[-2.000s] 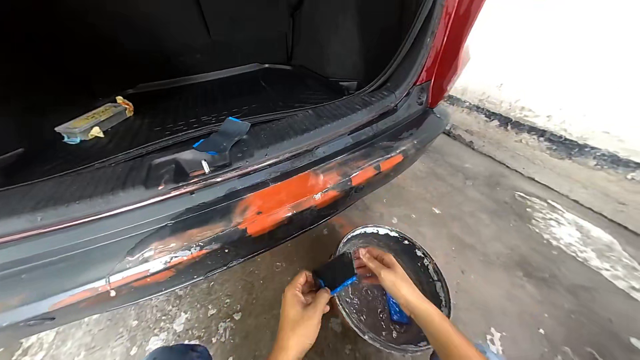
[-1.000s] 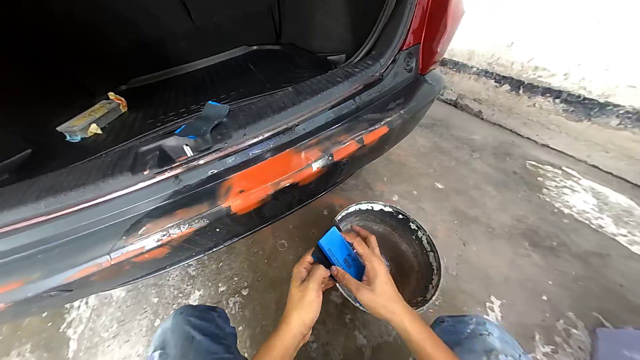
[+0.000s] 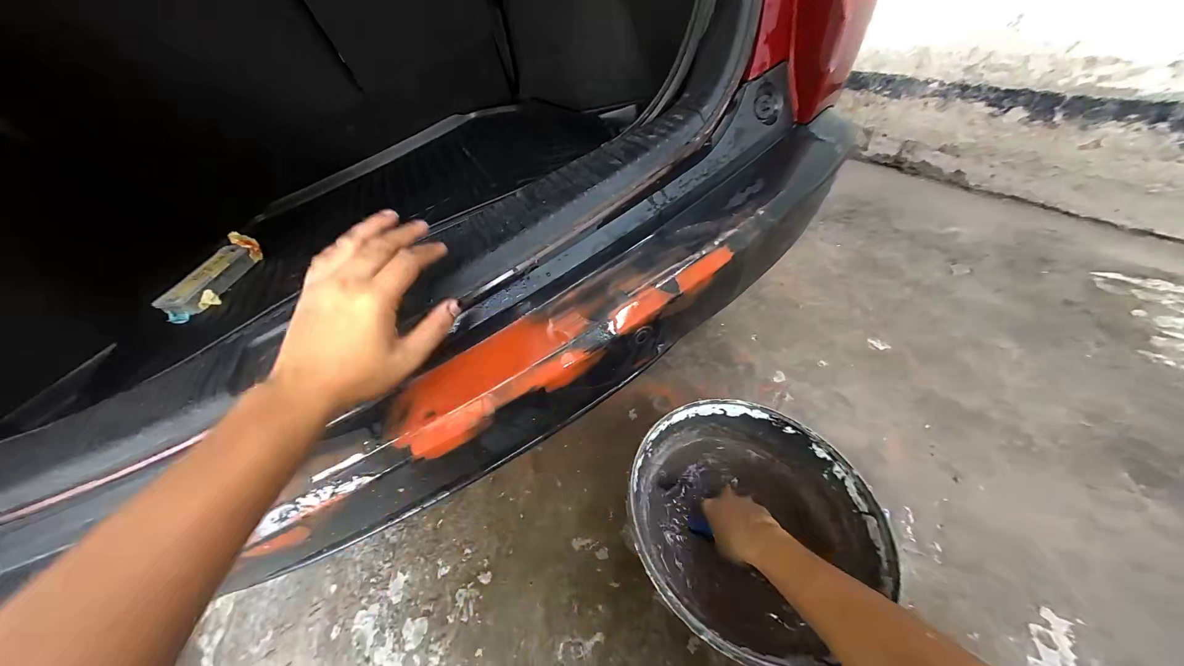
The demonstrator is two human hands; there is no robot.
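Observation:
My left hand (image 3: 356,310) is over the edge of the car's boot opening, its fingers spread and nothing seen in them. The sanding sheet that lay there is not visible now; the hand covers that area. Below it runs the dark rear bumper (image 3: 786,190) with patches of orange filler or paint (image 3: 499,356). My right hand (image 3: 740,523) reaches down into a round black bucket (image 3: 837,490) of dark water, closed on a blue block (image 3: 700,520) that is partly under the water.
In the boot, at the left, lies a clear plastic box (image 3: 205,282) with yellowish scraps on it. A red tail light (image 3: 819,55) sits above the bumper's corner. A pale wall (image 3: 1017,139) stands at the right, beyond the stained concrete floor (image 3: 971,370).
My hands have parted. The left has moved up to the boot edge, where a dark and blue sheet lay before. The right has lowered the blue block into the bucket.

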